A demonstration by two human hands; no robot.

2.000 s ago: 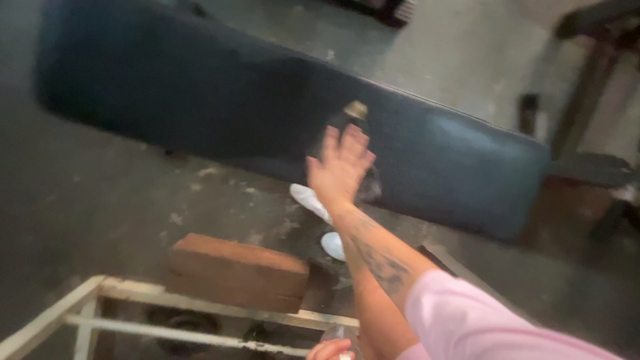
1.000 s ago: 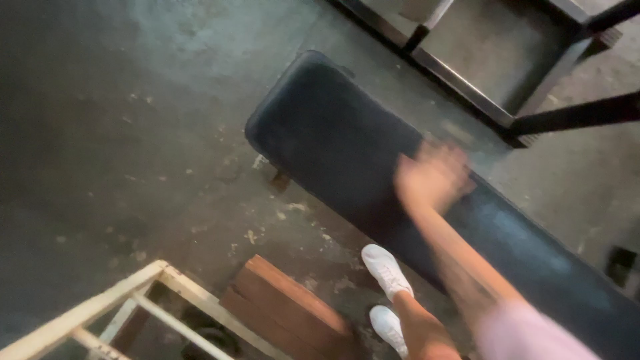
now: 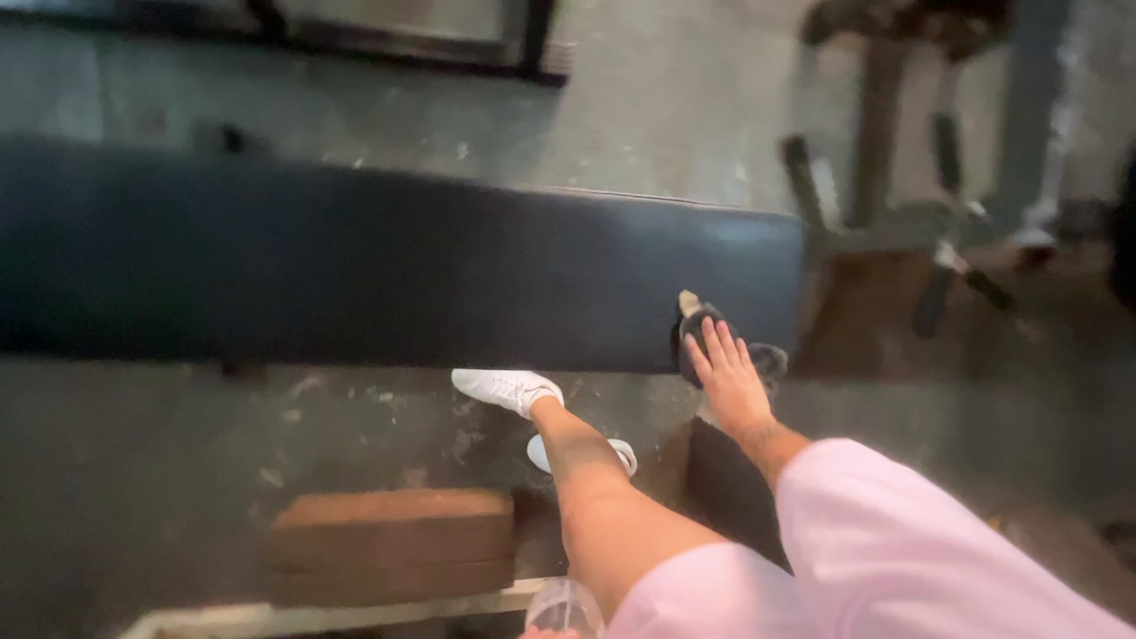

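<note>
A long dark padded bench [image 3: 399, 266] crosses the view. My right hand [image 3: 729, 377] lies palm down, fingers spread, on a dark, bunched, cloth-like object [image 3: 706, 324] at the bench's near edge, close to its right end. This object has a tan tip and a greyish, partly see-through part beside the hand; blur hides what exactly it is. My left hand [image 3: 548, 634] shows only by its fingertips at the bottom edge, around a clear plastic container [image 3: 565, 605].
A brown wooden block [image 3: 395, 546] lies near a cream metal frame [image 3: 337, 614] at lower left. White shoes [image 3: 506, 389] stand on the stained floor beside the bench. A dark metal frame [image 3: 399, 49] is beyond it, and blurred gym-like equipment [image 3: 932, 204] at upper right.
My right hand was at the middle of the bench two seconds ago, then nearer its other end, and is now near the right end. The view has swung greatly.
</note>
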